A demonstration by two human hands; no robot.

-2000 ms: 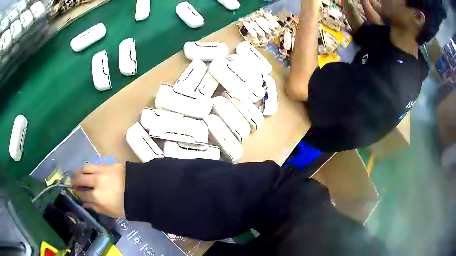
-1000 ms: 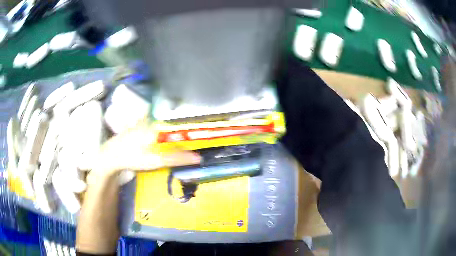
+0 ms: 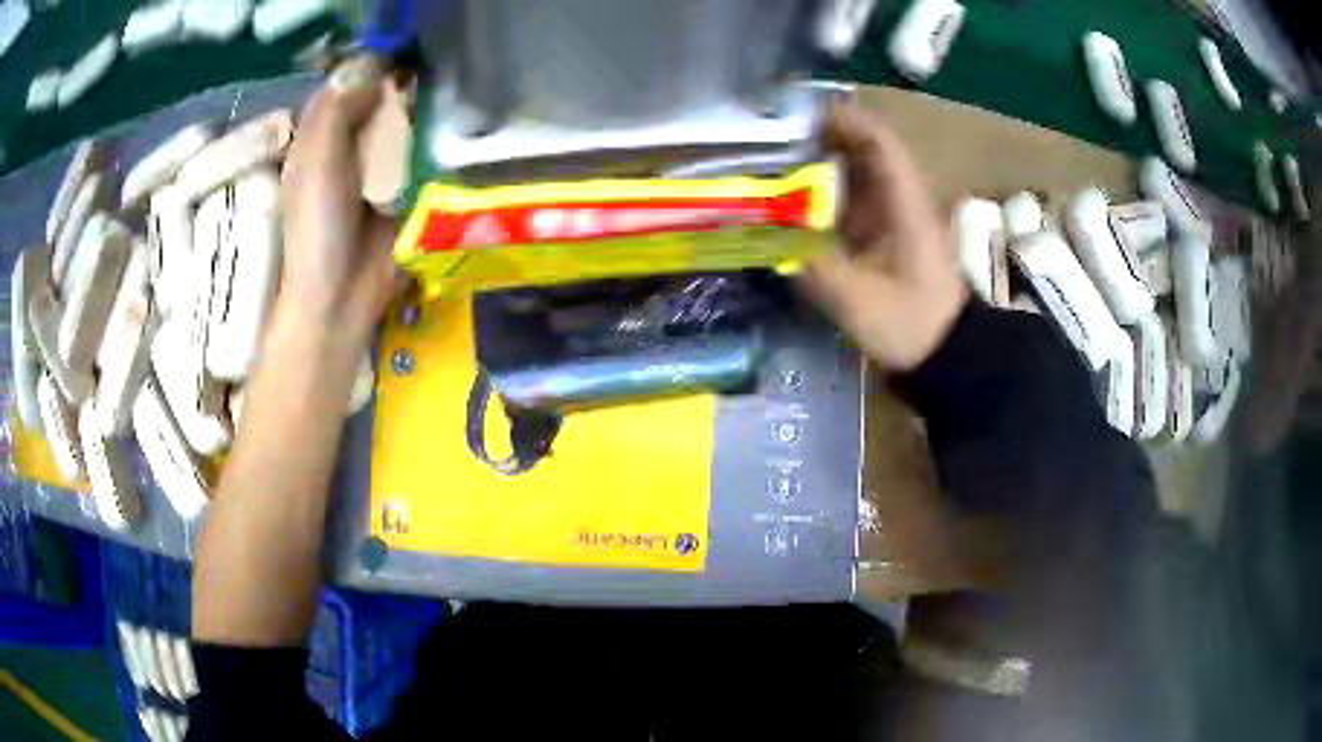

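The grey bench machine [image 3: 624, 73] fills the top middle, with a yellow and red warning label [image 3: 616, 225] across its front. Below it sits the dark fixture [image 3: 624, 319] with a shiny blue-grey bar [image 3: 631, 377] along its front and a black cable loop [image 3: 508, 428]. My left hand [image 3: 341, 203] is raised at the machine's left side, blurred; whether it holds the pale shape by its fingers I cannot tell. My right hand [image 3: 884, 247] is at the machine's right side, its fingertips partly hidden behind the label's end.
White plastic housings lie piled at left [image 3: 189, 290] and right [image 3: 1073, 290]. More lie on the green conveyor [image 3: 1015, 58] behind. A grey and yellow printed sheet [image 3: 580, 493] covers the bench front. Blue crates [image 3: 363, 652] stand below the left edge.
The view has swung from the right pile to the machine. My left hand has moved from the fixture's front to the machine's left side. My right hand now shows at the machine's right side.
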